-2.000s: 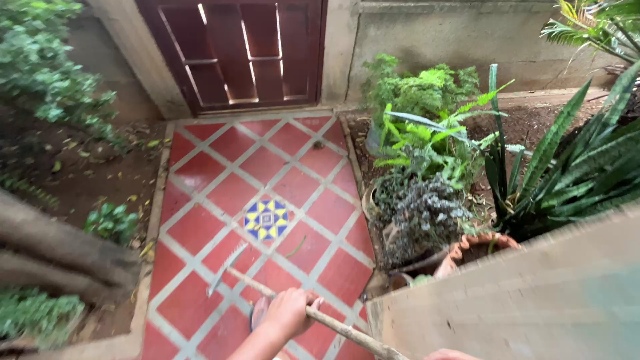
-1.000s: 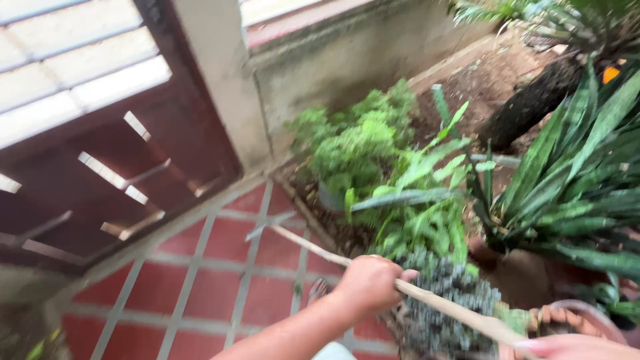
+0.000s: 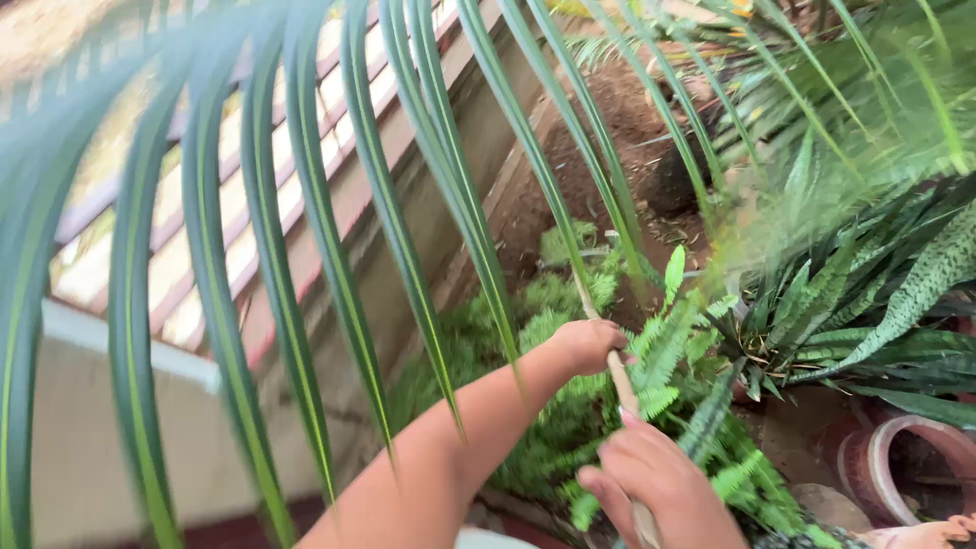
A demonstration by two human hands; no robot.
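My left hand [image 3: 591, 347] is closed around the middle of a long wooden stick [image 3: 623, 385], its arm reaching in from the bottom. Nearer to me, my right hand [image 3: 659, 476] grips the same stick close to its lower end. The stick points away over the ferns [image 3: 663, 347] toward the bare soil; a pale, blurred piece shows about its far end, partly behind palm leaflets. Long green palm leaflets [image 3: 313, 191] hang across the left and middle of the view, in front of my left forearm.
A low concrete wall [image 3: 415, 206] with a slatted fence [image 3: 259, 229] runs along the left. Brown soil [image 3: 610, 122] lies beyond the ferns. Snake plants [image 3: 862, 305] spread at the right, above a round reddish clay pot [image 3: 877, 457]. A dark trunk [image 3: 679, 179] stands behind.
The view has swung right, from the tiled path and door to the planted bed. The stick's far end has moved off the tiles and over the bed. Palm leaflets now cross the view.
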